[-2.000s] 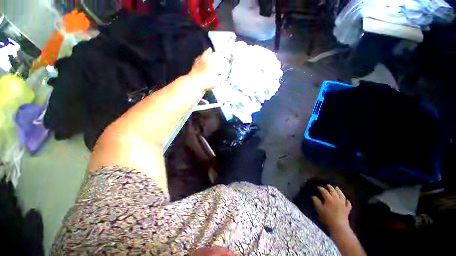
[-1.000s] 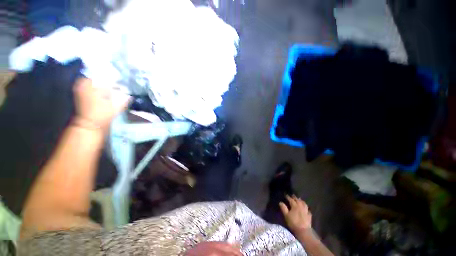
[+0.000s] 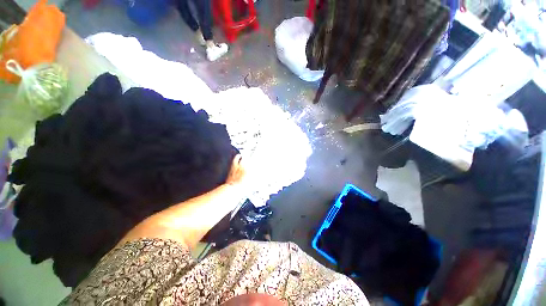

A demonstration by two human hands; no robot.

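Note:
A large heap of black cloth lies on the pale table at the left. A white cloth pile lies beside it, overexposed, and runs along the table edge. My left hand is at the right edge of the black heap, where it meets the white pile. Only part of that hand shows, and its fingers are mostly hidden, so its grip cannot be told. My right hand is not in view.
A blue crate packed with black cloth stands on the floor at right. Orange bag and clear bag of green lumps lie at upper left. Checked cloth hangs at the top, near a red stool and a person's legs.
The view has shifted, bringing the whole black heap into sight. My left hand has gone from the white cloth to the black heap's edge. My right hand has left the picture.

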